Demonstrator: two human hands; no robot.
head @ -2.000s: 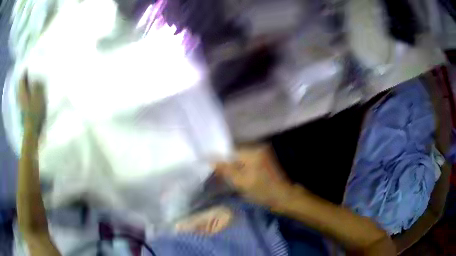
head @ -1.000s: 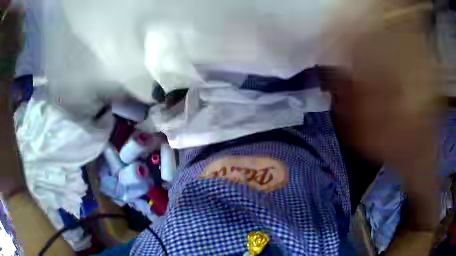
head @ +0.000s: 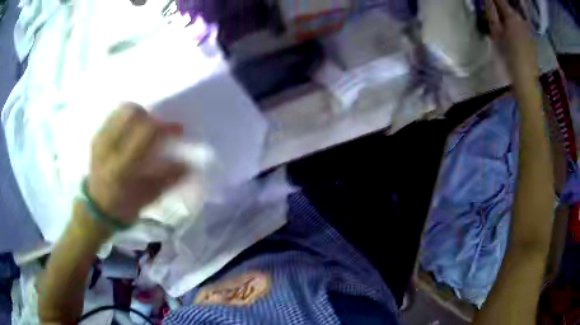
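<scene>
A large bright white cloth [head: 51,146], partly overexposed, spreads over the left side and hangs over the lap. My left hand [head: 137,162], with a green band at the wrist, is blurred above it. Its fingers are curled, and a white bit of cloth shows at the fingertips. My right hand [head: 509,28] is at the far right of the machine table [head: 318,143], at the top edge of the picture, beside a dark object. Its fingertips are partly cut off, and I cannot tell whether it holds anything. The needle area is hidden in glare and purple glow.
Light blue crumpled garment pieces [head: 474,203] lie in a cardboard box at the right, under my right forearm. Grey strips [head: 426,86] and a white strip [head: 365,79] lie on the table. A blurred cluster, apparently thread cones [head: 149,298], is at the lower left.
The view has swung back up from the lap to the table. Compared with two seconds ago, my left hand is further right over the cloth, and my right hand has left the cloth's edge for the upper right.
</scene>
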